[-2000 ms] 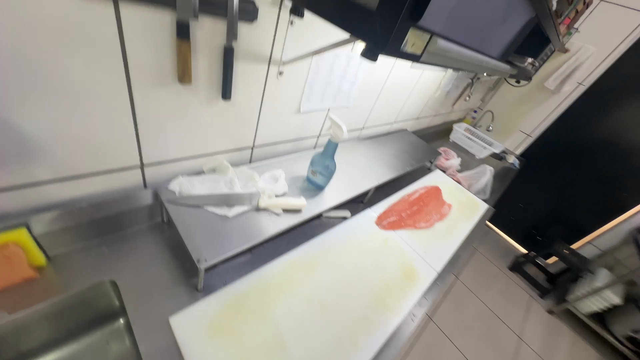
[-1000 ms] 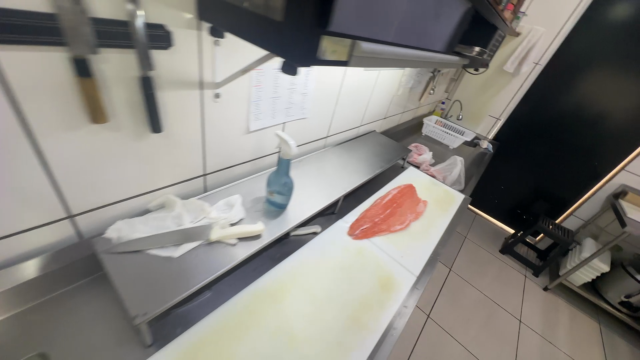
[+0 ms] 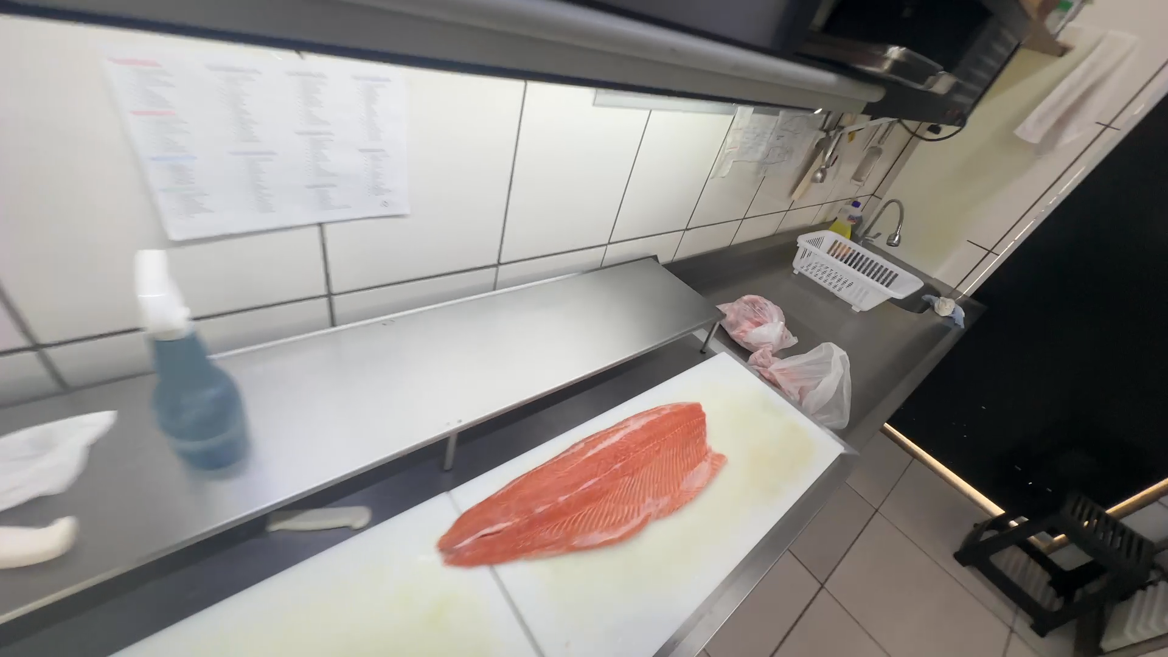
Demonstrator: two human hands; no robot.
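Neither my left hand nor my right hand shows in the head view. An orange-red fish fillet [image 3: 589, 488] lies on white cutting boards [image 3: 766, 456], its narrow end crossing the seam between two of them. Behind the boards runs a raised stainless steel shelf [image 3: 474, 342]. A blue spray bottle [image 3: 196, 392] with a white trigger head stands on this shelf. At the far left, the white end of a handle [image 3: 36, 543] lies near a crumpled white cloth [image 3: 50, 452]. A pale handle [image 3: 319, 518] shows in the gap between shelf and boards.
Two plastic bags with pinkish contents [image 3: 757, 321] [image 3: 817, 379] lie past the boards. Farther back are a white plastic basket [image 3: 853, 269] and a tap [image 3: 890, 219]. A black stool [image 3: 1049, 566] stands on the tiled floor at right. Dark equipment [image 3: 876, 55] overhangs the counter; printed sheets hang on the wall.
The view has moved closer to the fillet and the far end of the counter. The wall knives and the knife blade on the shelf, seen earlier, are out of view.
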